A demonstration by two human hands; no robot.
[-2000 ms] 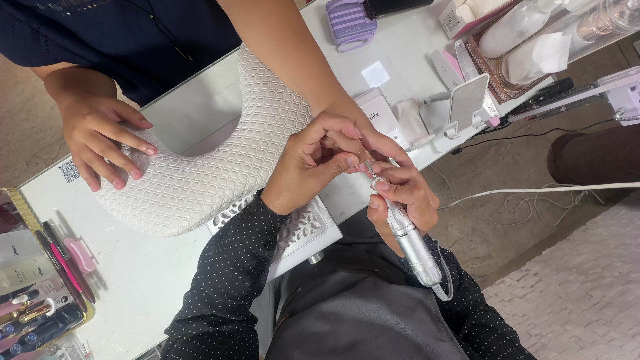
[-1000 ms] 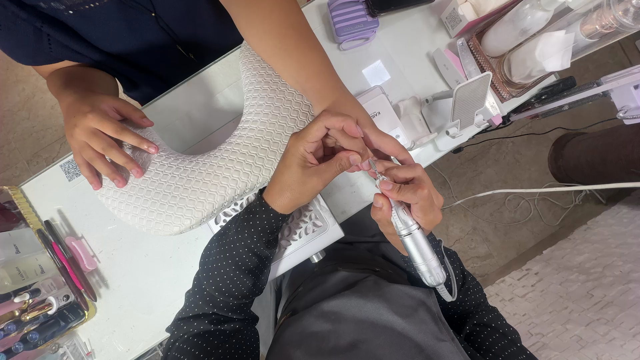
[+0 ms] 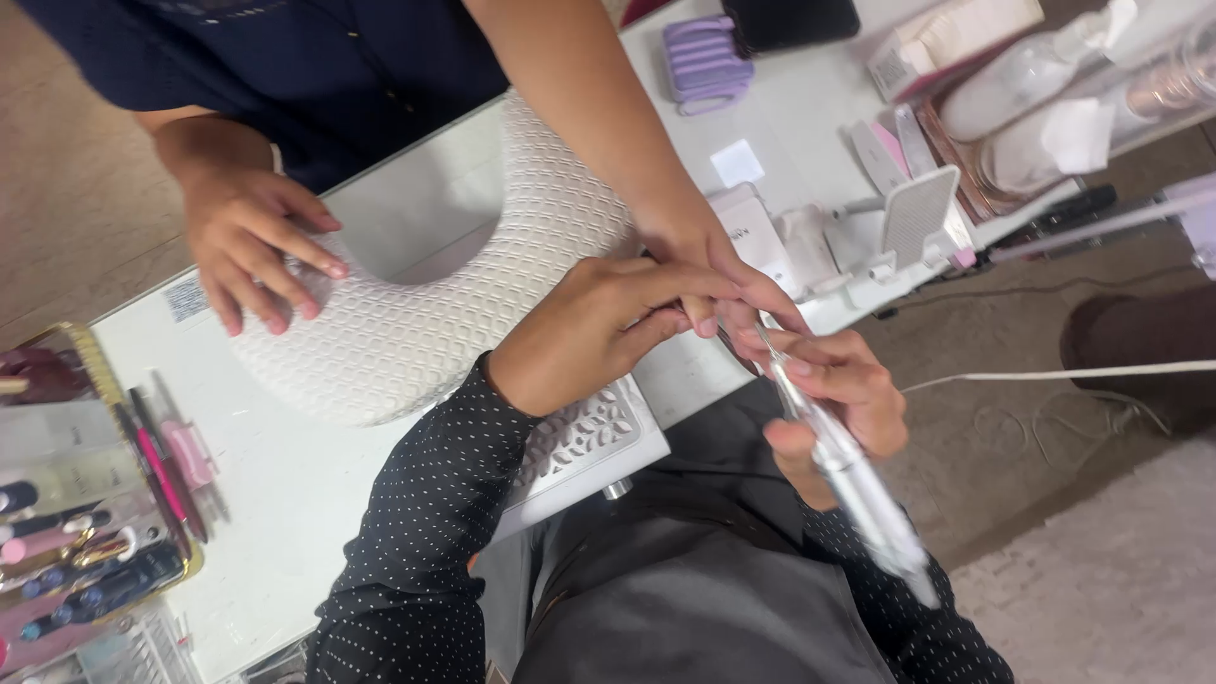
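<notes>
My left hand (image 3: pixel 594 328) holds the fingers of the other person's outstretched hand (image 3: pixel 708 256), near the end of a white quilted, curved hand rest (image 3: pixel 418 351). In my right hand (image 3: pixel 845 408) is a silver electric nail drill (image 3: pixel 845 484), blurred, its tip pointing up at the other person's fingers; whether the bit touches a nail is not clear. The other person's second hand (image 3: pixel 249 242) lies spread on the far left end of the hand rest. A white nail dust collector with a patterned grille (image 3: pixel 584 432) stands below my left wrist.
Nail polish bottles fill a gold-edged tray (image 3: pixel 90 361) at the left, beside pens (image 3: pixel 157 465) and a pink brush (image 3: pixel 190 454). A purple object (image 3: pixel 705 62), a white stand (image 3: pixel 920 218) and a tray of bottles (image 3: pixel 950 157) occupy the upper right. A white cable (image 3: pixel 1073 373) runs off right.
My left hand's fingers have straightened and now extend over the other person's fingers, where they were curled before. The drill's rear end has swung a little to the right.
</notes>
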